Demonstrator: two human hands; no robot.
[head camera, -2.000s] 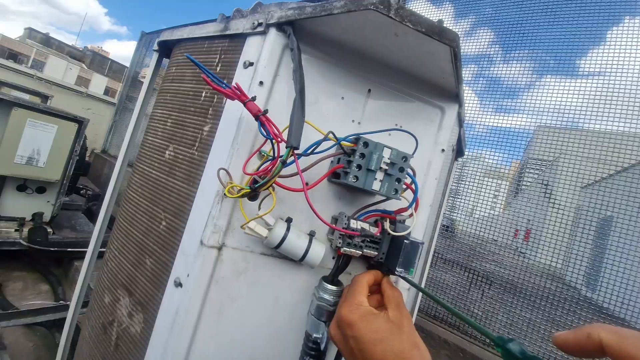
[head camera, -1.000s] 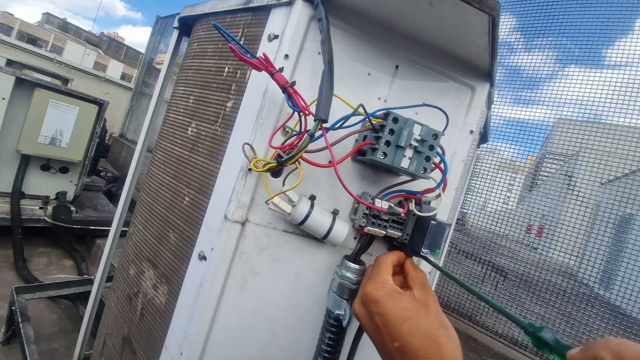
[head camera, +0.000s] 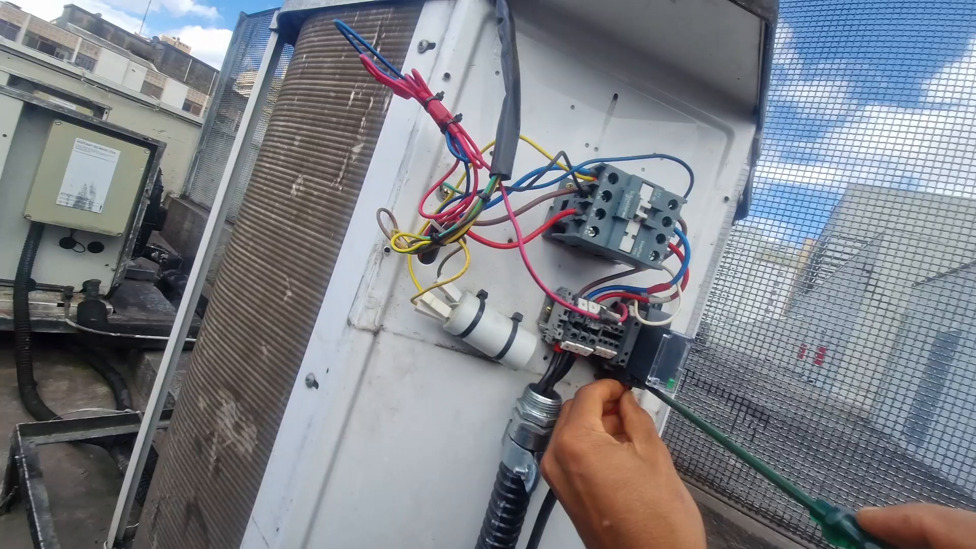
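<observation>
My left hand (head camera: 621, 465) pinches something small and dark, probably a wire end, at the underside of a black relay module (head camera: 654, 354) with a clear cover. From the lower right edge, my right hand (head camera: 919, 526), only partly in view, holds a green-shafted screwdriver (head camera: 740, 450). Its tip meets the module's underside beside my left fingertips; the exact contact is hidden. Left of the module are grey terminal blocks (head camera: 583, 328) with pink, red, blue and white wires. Above them sits a grey contactor (head camera: 621, 216). A white cylindrical capacitor (head camera: 492, 332) is strapped on the left.
A metal conduit fitting (head camera: 534, 415) with black corrugated conduit rises beside my left hand. A bundle of red and blue wires (head camera: 438, 114) sticks out at the upper left. Condenser fins (head camera: 282, 252) flank the white metal panel (head camera: 412, 450). Wire mesh (head camera: 862, 252) stands at right.
The view has shifted and come closer. My left hand stays at the module's underside, and the screwdriver's tip remains beside it.
</observation>
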